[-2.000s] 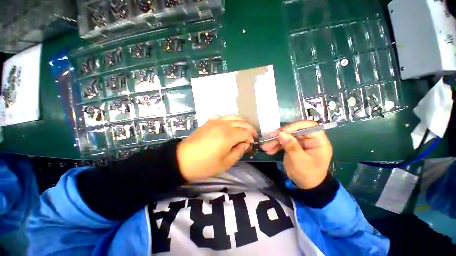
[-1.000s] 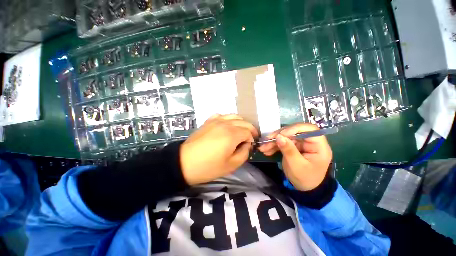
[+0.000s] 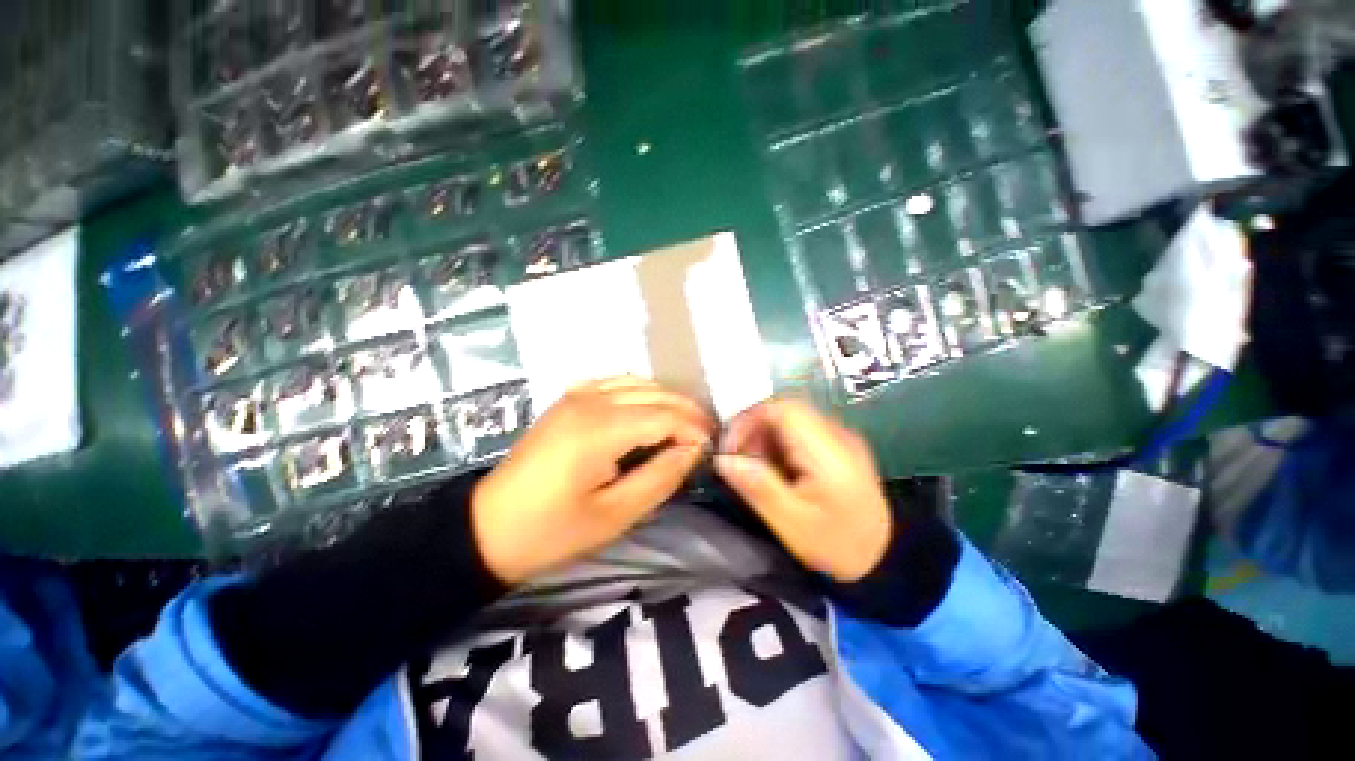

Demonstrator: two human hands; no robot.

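My left hand point(image 3: 587, 473) and my right hand point(image 3: 810, 488) meet at the fingertips, both pinching a small dark electronic module point(image 3: 712, 451) that the fingers mostly hide. No tweezers can be made out in the blur. A white adhesive sheet point(image 3: 577, 330) with a tan-brown band lies directly beyond my hands; my left fingers overlap its near edge. A source blister tray point(image 3: 330, 339) with modules in its pockets lies to the left. A receiving blister tray point(image 3: 877, 245) lies to the right, with parts in its near row and a small white disc farther up.
Stacked component trays point(image 3: 372, 89) stand at the far left. A printed white sheet point(image 3: 37, 350) lies at the left edge. A white box point(image 3: 1137, 112), crumpled white paper point(image 3: 1201, 298) and a blue cable point(image 3: 1189, 424) are at the right. A clear bag with a white label point(image 3: 1144, 535) is below them.
The view has shifted and turned, so the trays and sheet appear farther left and tilted. The tweezers that stuck out of my right hand no longer show. My fingertips still meet.
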